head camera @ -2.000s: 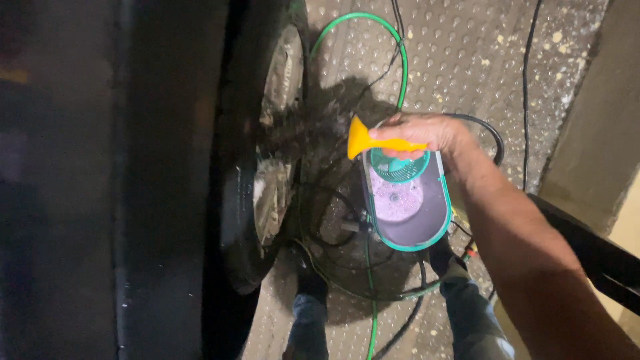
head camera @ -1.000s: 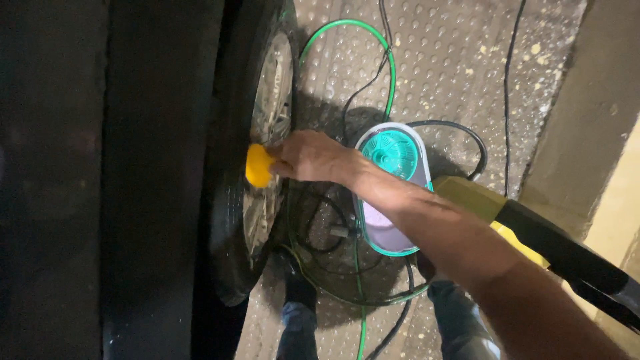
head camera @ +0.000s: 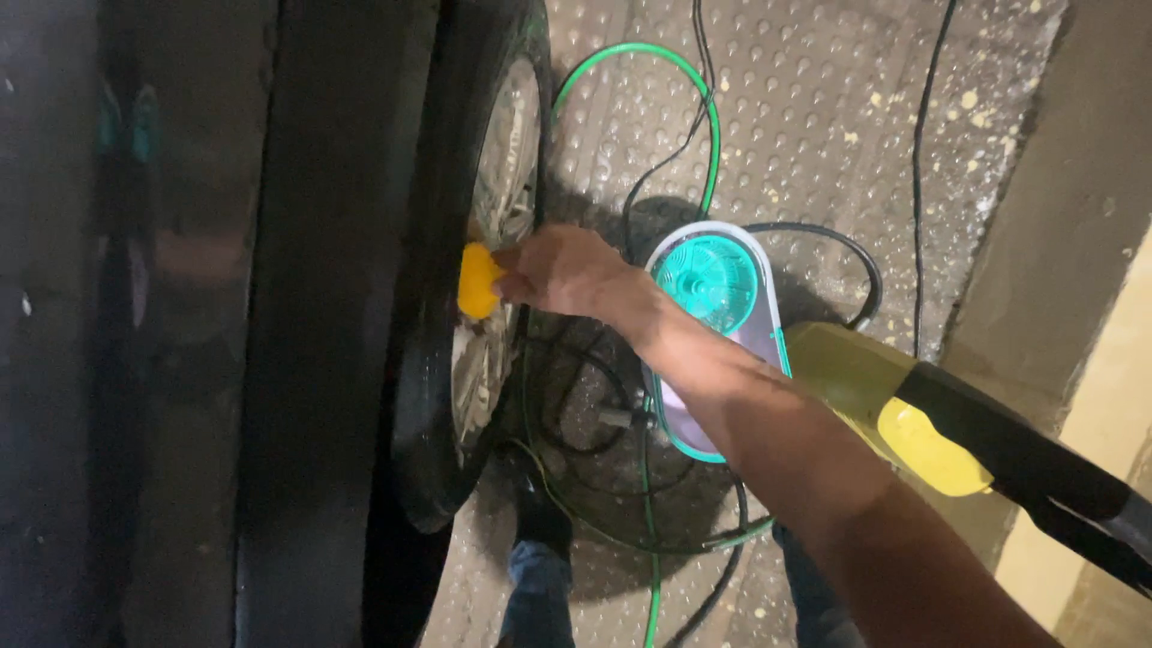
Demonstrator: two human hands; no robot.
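My right hand (head camera: 562,272) grips a yellow brush (head camera: 479,281) by its handle, against the wheel rim (head camera: 486,351) of a dark car; the bristles are hidden. Around the rim runs a black tyre (head camera: 421,432). Beneath my forearm stands an oval bucket (head camera: 767,270) with a teal edge, a round teal strainer basket (head camera: 706,283) at its far end and pale purple liquid partly visible. My left hand is out of view.
A green hose (head camera: 715,135) and black cables lie looped on the studded wet floor (head camera: 810,108). A yellow and black machine (head camera: 846,369) stands right of the bucket. The car's dark side panel (head camera: 180,360) fills the left.
My right hand has moved left from above the bucket to the wheel rim, still holding the yellow brush. The yellow and black machine shows more fully.
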